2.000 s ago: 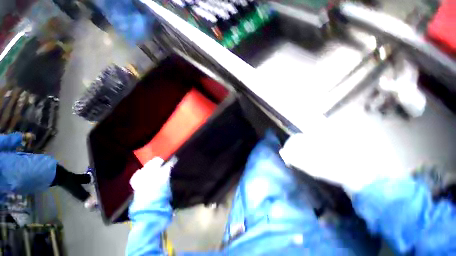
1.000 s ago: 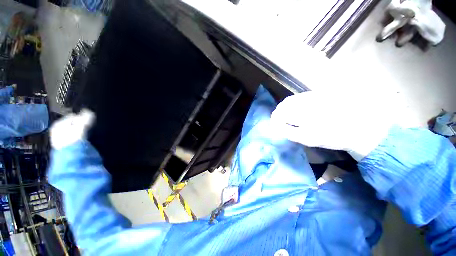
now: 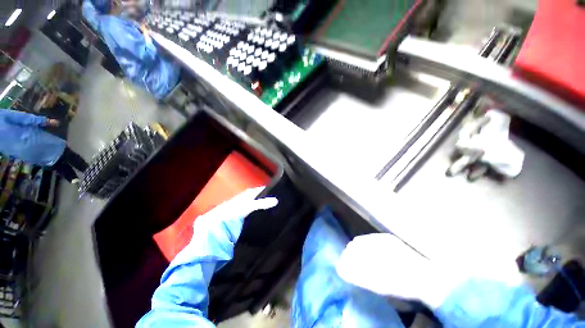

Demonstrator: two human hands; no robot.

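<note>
A large black tote [image 3: 186,138] stands at my left side, below the line. A flat red foam sheet [image 3: 234,179] lies inside it. My left hand [image 3: 234,208], in a white glove, is over the tote's near side with its fingers apart and nothing visible in them. My right hand [image 3: 385,262], in a white glove, is at the metal edge of the line. It is washed out by glare, so its fingers and anything under it cannot be made out.
A green circuit board [image 3: 282,83] with rows of capacitors lies on the line ahead. Crumpled gloves [image 3: 494,144] lie on the metal beside the silver rails [image 3: 417,141]. A red mat [image 3: 555,48] is at the upper right. Black stacked trays [image 3: 118,163] and two people in blue smocks are beyond the tote.
The tote was tilted up with its black underside showing; now its open inside with the red sheet faces me. My left hand has moved from its far left side to its near rim.
</note>
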